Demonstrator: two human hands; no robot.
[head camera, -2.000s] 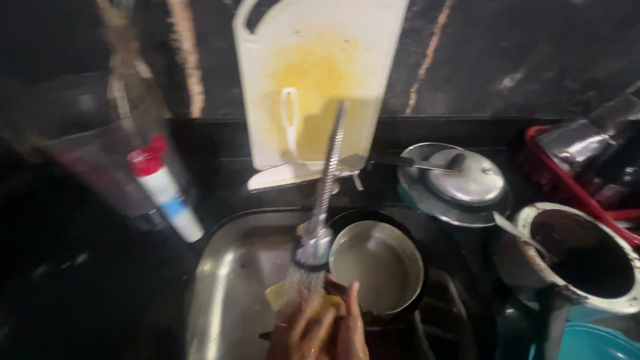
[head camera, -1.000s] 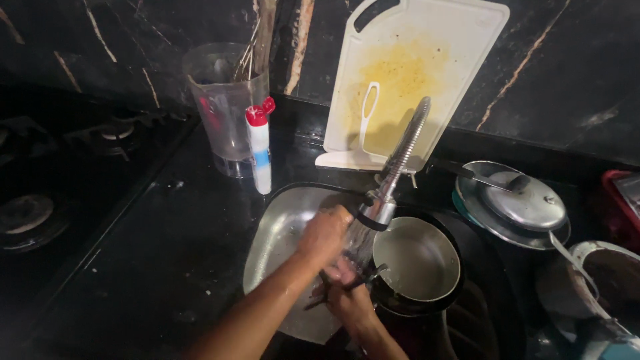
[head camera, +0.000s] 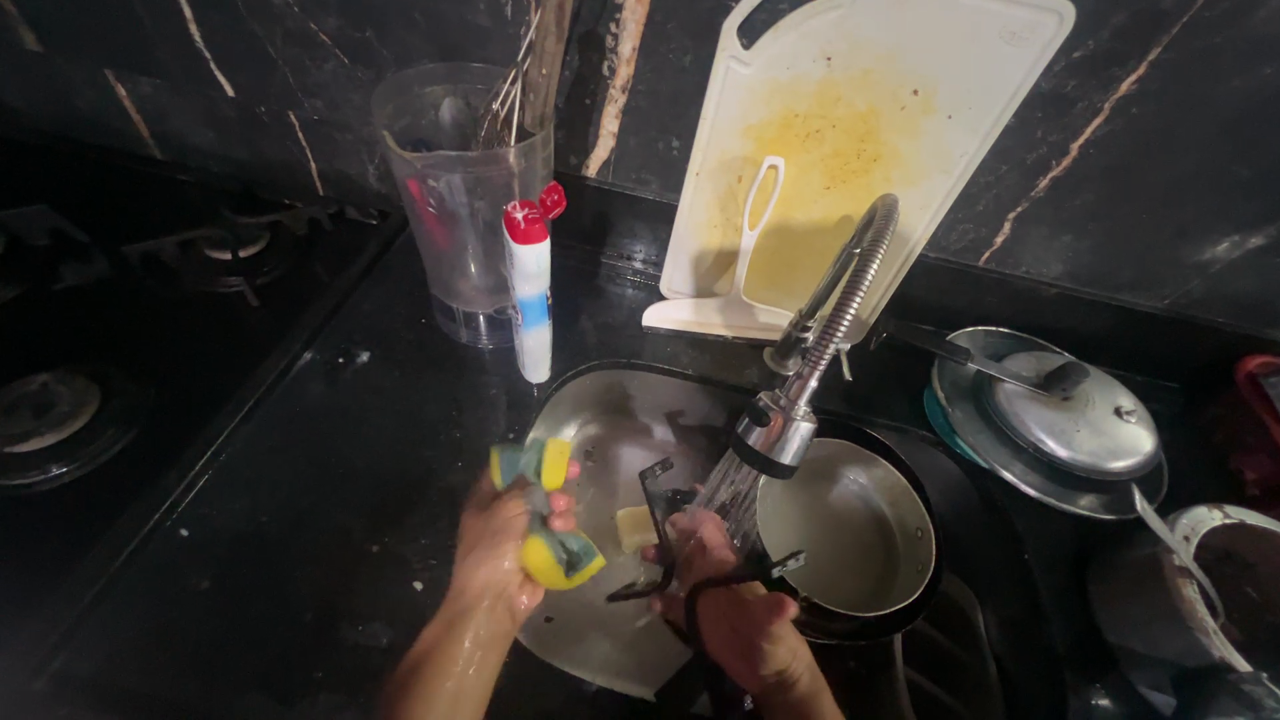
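My left hand (head camera: 505, 550) squeezes a yellow and green scouring sponge (head camera: 560, 560), folded in its fist over the left side of the metal sink (head camera: 610, 640). My right hand (head camera: 725, 590) grips a black metal pan support from a stove (head camera: 660, 510), its prongs sticking out around the fingers. Water sprays onto that hand and the support from the spring-neck faucet (head camera: 780, 430). Just right of the spray is a metal pot (head camera: 850, 530) with liquid in it. A pale yellow block (head camera: 634, 528) shows behind the support, partly hidden.
A white bottle with red cap (head camera: 530, 290) and a clear plastic container (head camera: 460, 230) stand behind the sink. A white squeegee (head camera: 745, 270) leans on a stained cutting board (head camera: 830, 130). Lids (head camera: 1080, 415) and a large pot (head camera: 1180, 590) are right; a gas stove (head camera: 170, 300) is left.
My hands were close together under the faucet; my left hand has moved left, away from the spray, and the sponge now shows in it. The view has shifted.
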